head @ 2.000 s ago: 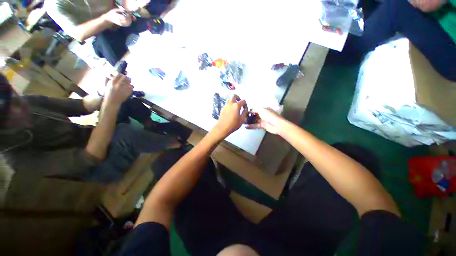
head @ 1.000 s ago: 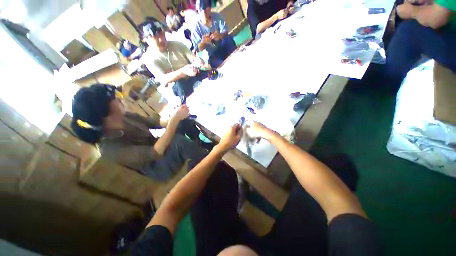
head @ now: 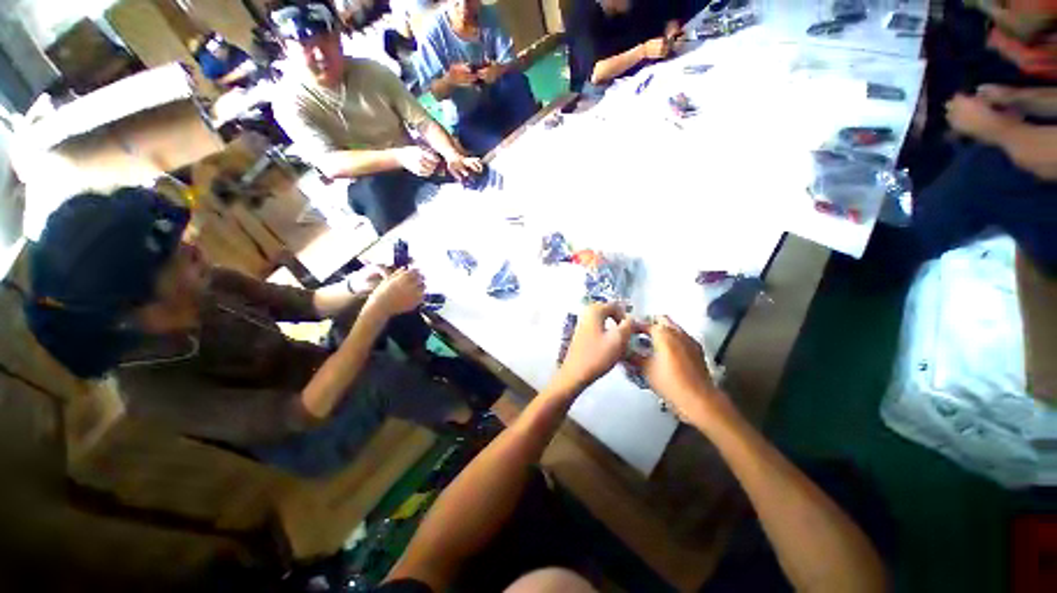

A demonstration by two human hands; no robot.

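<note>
My left hand [head: 596, 348] and my right hand [head: 678, 368] are close together over the near corner of the white table [head: 632, 434]. Their fingertips pinch a small dark cable bundle [head: 639, 344], mostly hidden by the fingers; its exact shape cannot be told. Beyond my hands lie a bagged cable set [head: 605, 279] and a bag with an orange-red part [head: 582, 257]. Two small bagged sets [head: 503, 280] lie to the left. A dark bagged set [head: 735, 298] lies near the right edge.
Seated people work along the left side, the nearest in a dark cap [head: 110, 272]. Another person's hands [head: 985, 116] are at the upper right. More bagged sets [head: 852, 174] lie at the far right table end. A white-wrapped bundle [head: 968, 359] stands on the green floor at right.
The view has shifted, showing more people and the far table. My hands stay together around the small item; in the last second the fingertips have drawn together on it.
</note>
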